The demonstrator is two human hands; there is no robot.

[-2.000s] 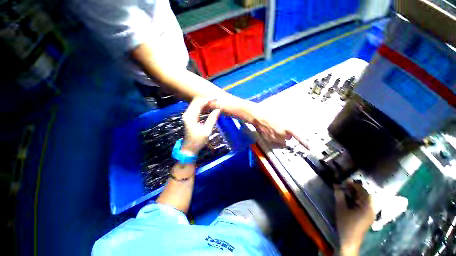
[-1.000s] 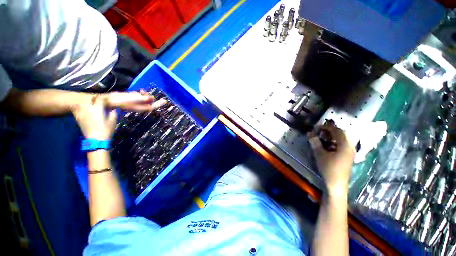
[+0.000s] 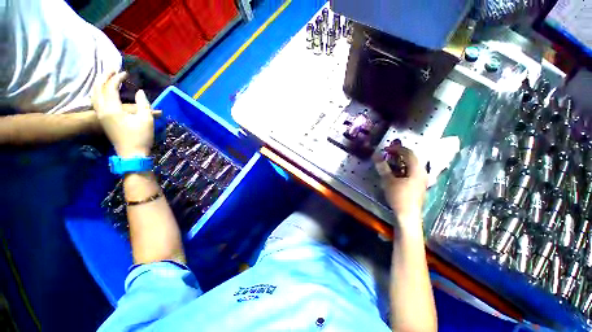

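My left hand (image 3: 130, 126), with a blue wristband, is raised over the near end of the blue tote (image 3: 214, 227). Its fingers are apart and nothing shows in it; it overlaps another person's forearm, contact unclear. My right hand (image 3: 404, 178) rests at the base plate (image 3: 311, 146) with its fingers closed on a dark, shiny metal workpiece (image 3: 394, 159), partly hidden by the fingers. Just left of it, a metal piece (image 3: 358, 124) with a purplish tint lies on the dark fixture (image 3: 350, 141) under the dark machine head (image 3: 389, 78).
Another person's forearm (image 3: 52, 126) reaches in from the left. Metal parts fill the blue tote. A plastic-covered tray of workpieces (image 3: 519, 207) is at right, beside a green mat (image 3: 459, 130) and crumpled white cloth (image 3: 443, 155). Sample parts (image 3: 324, 32) stand at the bench's far corner.
The view has shifted right. The other person's hand has drawn back from the fixture to the left, and my left hand has moved left with it. My right hand still holds the dark workpiece.
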